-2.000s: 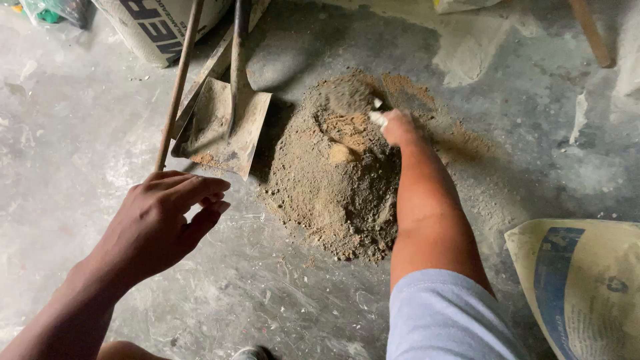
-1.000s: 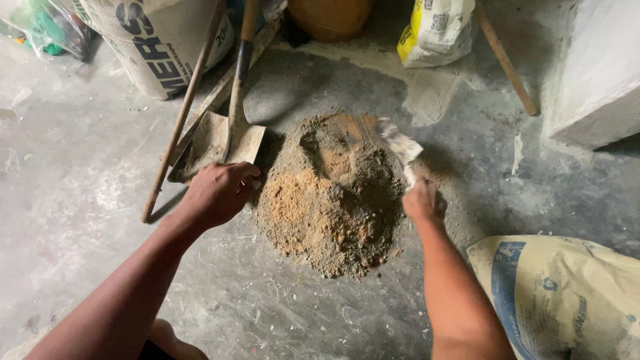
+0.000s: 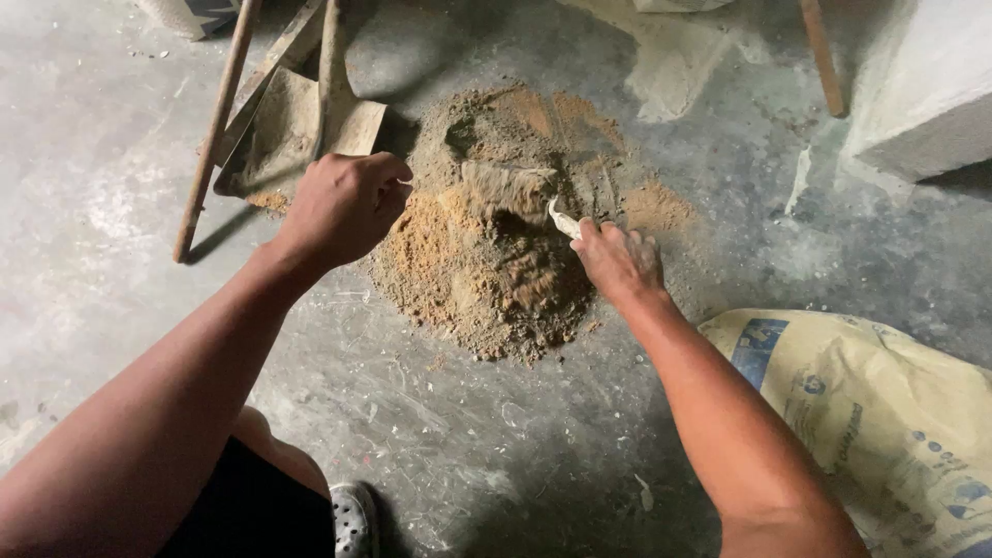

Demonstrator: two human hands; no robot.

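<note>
A mound of grey and orange-brown sand-like powder (image 3: 457, 271) lies on the concrete floor. My right hand (image 3: 624, 260) grips the pale handle of a trowel (image 3: 508, 186), whose blurred, powder-coated blade lies in the mound, with loose material falling below it. My left hand (image 3: 353, 205) hovers at the mound's left edge, fingers curled and bent toward the thumb, with nothing seen in it. Just beyond that hand is a shovel (image 3: 283, 132), its metal blade on the floor and partly hidden by the hand.
A wooden stick (image 3: 213, 147) stands left of the shovel. At the lower right lies a cream paper sack (image 3: 876, 411) with blue print. A pale block or wall corner (image 3: 922, 101) is at the upper right, near another wooden stick (image 3: 821, 58). My shoe (image 3: 354, 519) is below.
The trowel has moved from the mound's right side onto its middle, and loose material now falls from it. The left hand stays near the shovel.
</note>
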